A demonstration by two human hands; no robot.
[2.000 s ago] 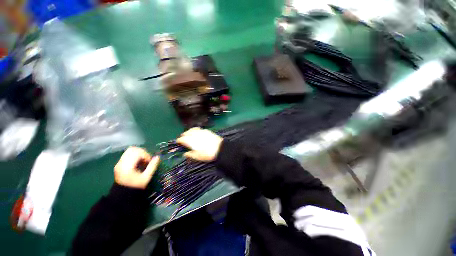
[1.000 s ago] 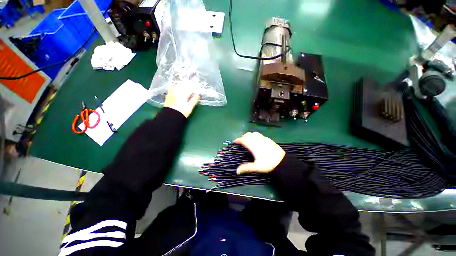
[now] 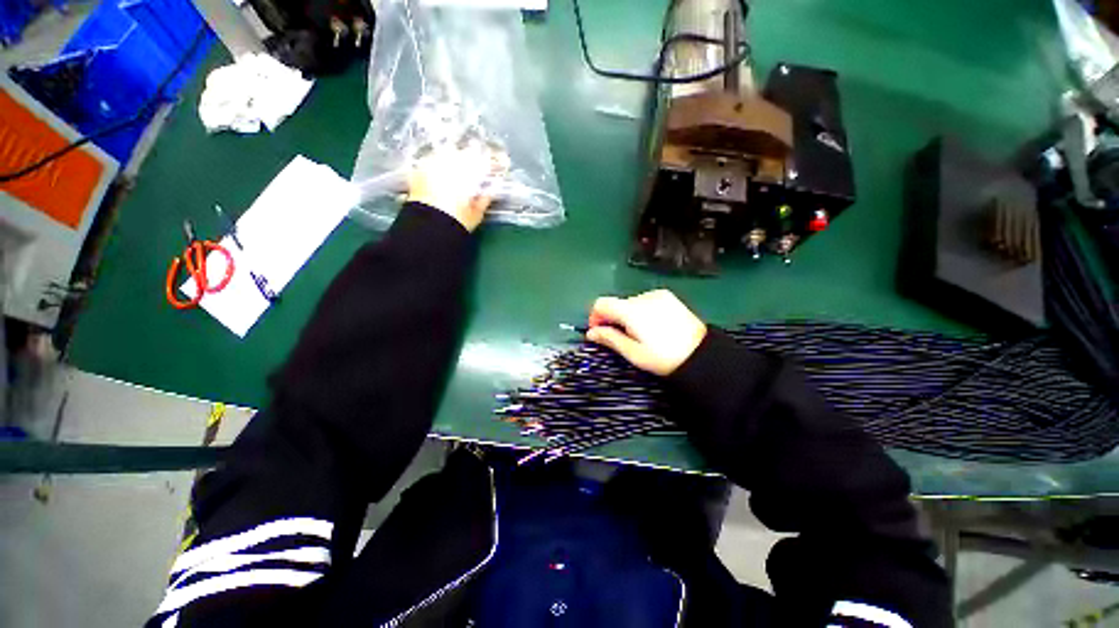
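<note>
A thick bundle of black cables [image 3: 908, 383] lies along the bench's front edge, with pale and reddish wire ends at its left end. My right hand [image 3: 650, 331] is above the bundle's left part and pinches one cable end, whose light tip points left. My left hand [image 3: 452, 184] is at the mouth of a clear plastic bag [image 3: 522, 123]. Its fingers are partly inside or behind the plastic, among small silvery pieces. I cannot tell whether the fingers hold a piece.
A bench press [image 3: 724, 160] with a thin black cord stands behind my right hand. A dark block [image 3: 969, 233] with a brown ribbed piece is at the right. Orange-red scissors [image 3: 200, 272] lie on white paper [image 3: 288, 227] at the left. White crumpled cloth [image 3: 254, 93] lies beyond.
My right hand was open over the bundle and now pinches a cable end at its upper edge. My left hand came from the cables to the bag and stays there.
</note>
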